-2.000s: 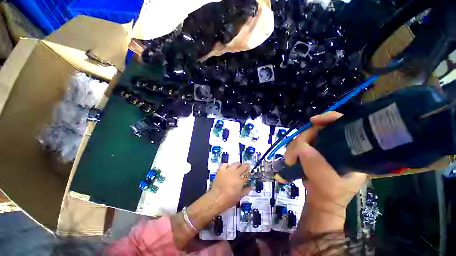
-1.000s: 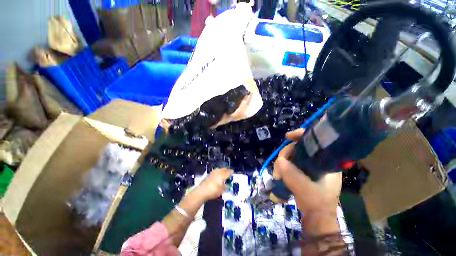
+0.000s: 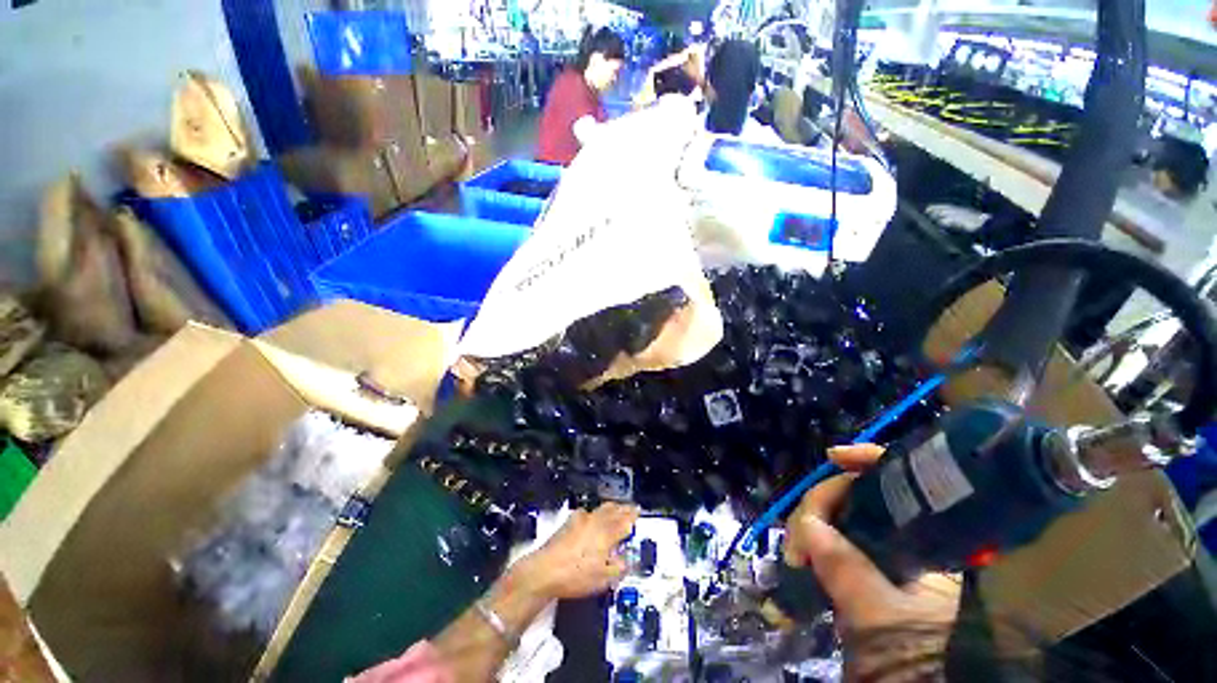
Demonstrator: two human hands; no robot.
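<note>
My right hand (image 3: 874, 574) is wrapped around the dark blue-green electric screwdriver (image 3: 954, 487), which is tilted with its nose down and left over the white housings. The nose tip is blurred. The white plastic housings (image 3: 650, 594) hold small dark and blue parts and lie in a grid at the bottom centre. My left hand (image 3: 587, 550) is at the upper left edge of the grid, by the black parts; whether its fingers hold anything cannot be made out. The blue air hose (image 3: 854, 447) runs to the nose.
A heap of black parts (image 3: 787, 387) lies behind the grid, under an open white sack (image 3: 594, 240). A cardboard box (image 3: 147, 494) with clear plastic pieces stands left, another carton (image 3: 1108, 534) right. Blue bins (image 3: 414, 267), a white machine (image 3: 801, 200) and people are beyond.
The view has tilted up, showing the bins, machine and people. My left hand has left the screwdriver nose and moved to the grid's upper left. My right hand still holds the screwdriver.
</note>
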